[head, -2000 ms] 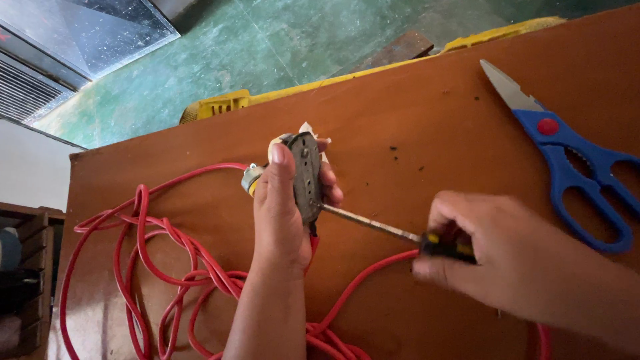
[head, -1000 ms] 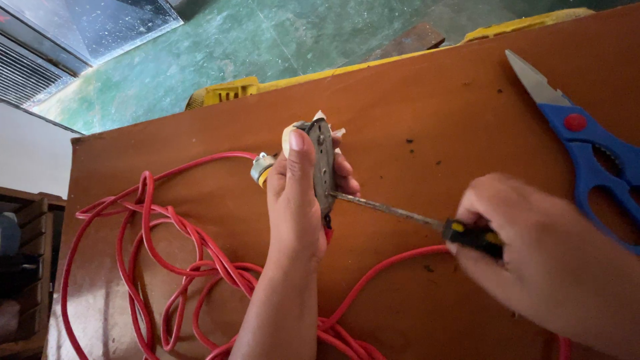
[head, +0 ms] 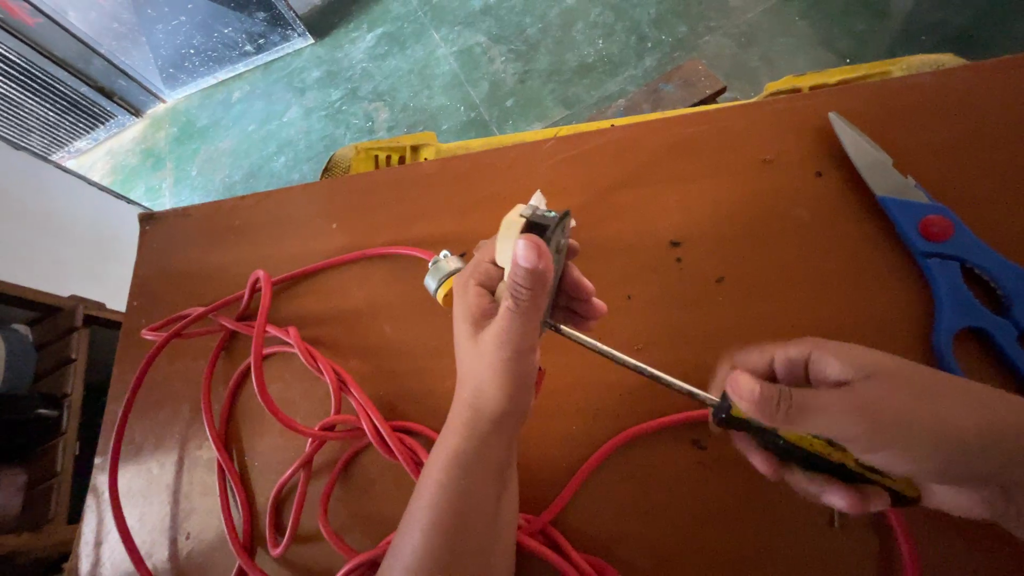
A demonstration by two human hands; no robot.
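My left hand (head: 512,308) grips a small electrical fitting (head: 552,228) with a dark flat plate and a cream-coloured body, held up above the brown table. The thumb presses on its near side. My right hand (head: 832,424) holds a screwdriver (head: 632,364) by its black and yellow handle. Its metal shaft reaches up and left, and the tip meets the lower end of the plate; the exact contact point is hidden. Just left of my left hand, a metal and yellow connector (head: 443,277) sits on the end of a red cable (head: 352,254).
Tangled loops of the red cable (head: 264,384) spread over the table's left and front. Blue-handled scissors (head: 936,232) lie at the right. A yellow plastic piece (head: 384,154) runs along the table's far edge. Wooden shelving (head: 68,416) stands at the lower left.
The fitting has been tilted so that its plate shows more edge-on and its cream body more plainly. My right hand's grip on the screwdriver handle has shifted.
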